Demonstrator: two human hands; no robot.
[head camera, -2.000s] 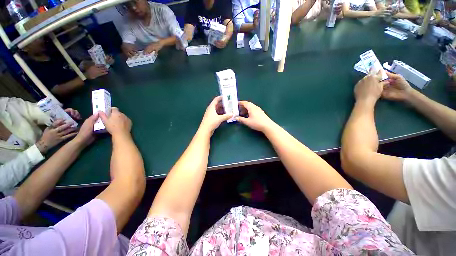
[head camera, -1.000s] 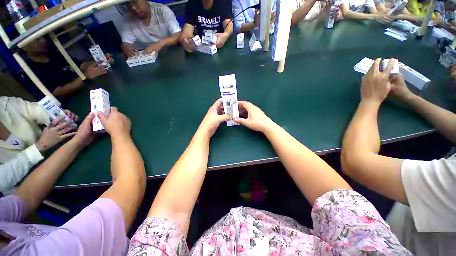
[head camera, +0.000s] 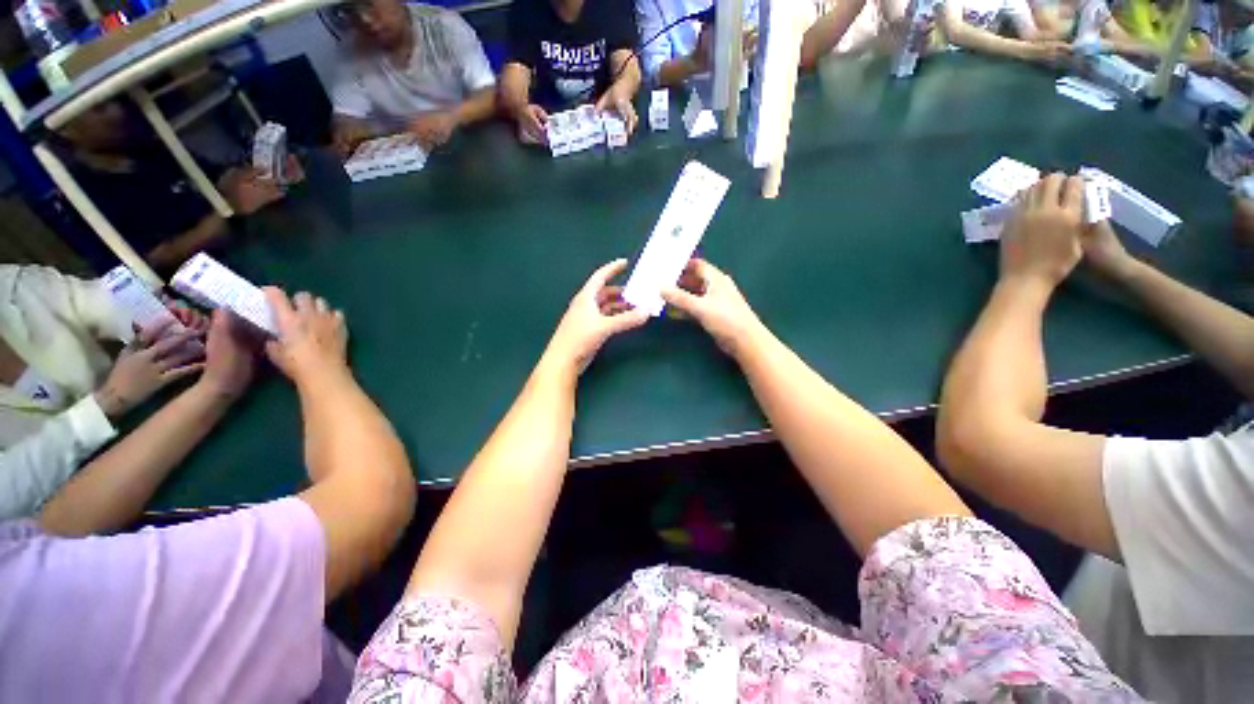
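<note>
A tall narrow white carton (head camera: 679, 234) is held in front of me above the dark green bench, its top end tilted to the right. Its face shows faint print and a small grey-green mark. My left hand (head camera: 602, 319) grips its lower end from the left, fingers curled around the edge. My right hand (head camera: 710, 305) is at the lower right side, thumb and fingertips at the carton's bottom corner. Both hands are bare.
The dark green bench top (head camera: 454, 303) has a curved near edge. Neighbours' hands hold cartons at left (head camera: 227, 293) and right (head camera: 993, 223). Across the bench stand a carton row (head camera: 387, 158) and more cartons (head camera: 578, 131). A pale post with hanging white sheets (head camera: 774, 96) stands beyond my carton.
My carton has gone from upright to tilted right, showing a plainer face. My right fingers have shifted. The left neighbour's carton has tipped left. Across the bench, a person's cartons now form a row.
</note>
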